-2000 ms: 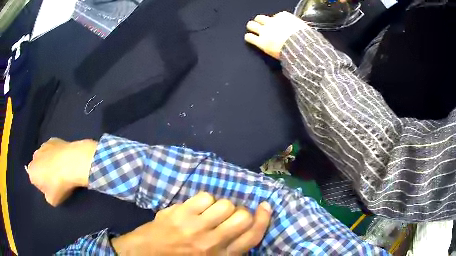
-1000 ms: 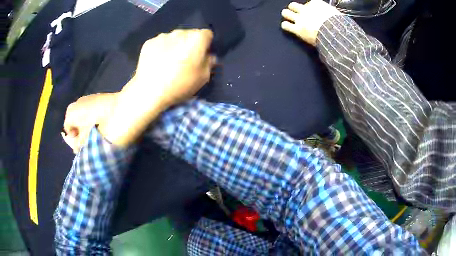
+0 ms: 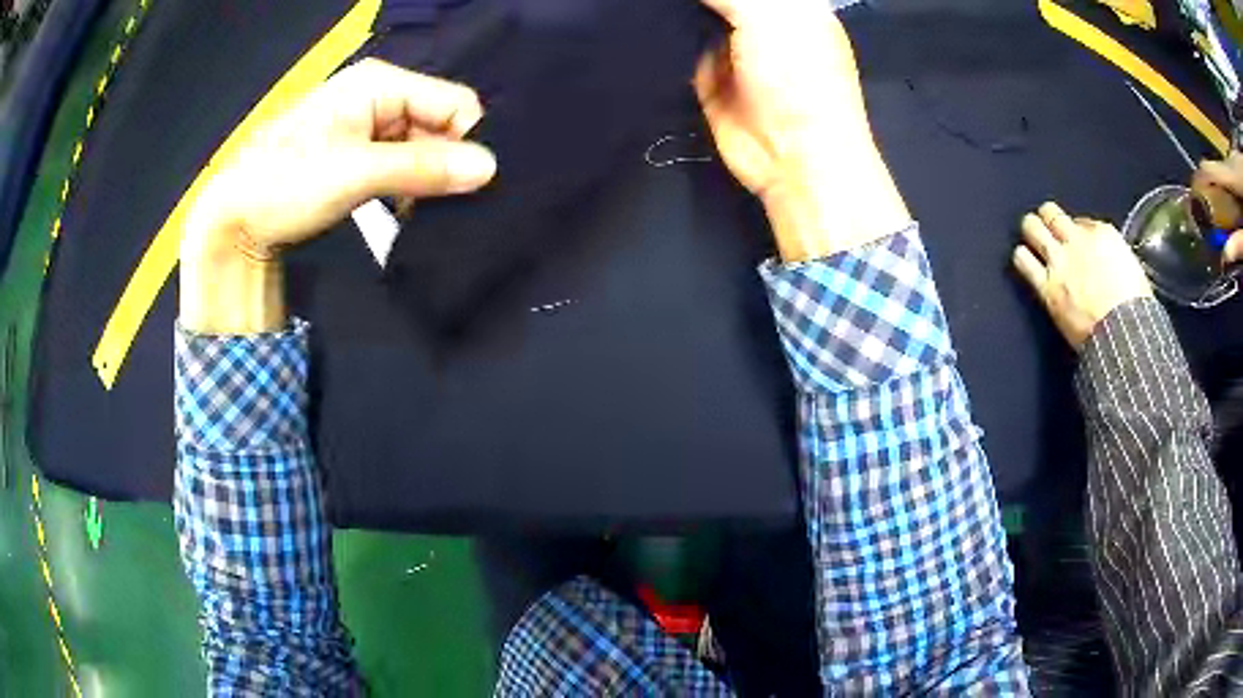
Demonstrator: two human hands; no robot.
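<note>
A dark navy cloth piece (image 3: 545, 164) shows between my hands, blurred and hard to tell from the dark table cover. My left hand (image 3: 341, 157) has thumb and fingers closed at its left side. A white label (image 3: 376, 232) shows just below that hand. My right hand (image 3: 791, 109) is at the cloth's right side, its fingers curled, blurred and partly cut off by the top edge. A long, slightly curved yellow template strip (image 3: 150, 293) lies at the left, partly hidden behind my left hand and wrist.
A striped-sleeved person's hand (image 3: 1080, 270) rests flat on the dark table (image 3: 573, 450) at right. Their other hand is on an iron (image 3: 1175, 246) near the right edge. Another yellow template (image 3: 1125, 62) lies at the top right. Pale threads lie on the cover.
My hands have uncrossed and moved up and apart, with dark cloth now between them. The view has shifted, bringing the iron and second yellow template into view at right.
</note>
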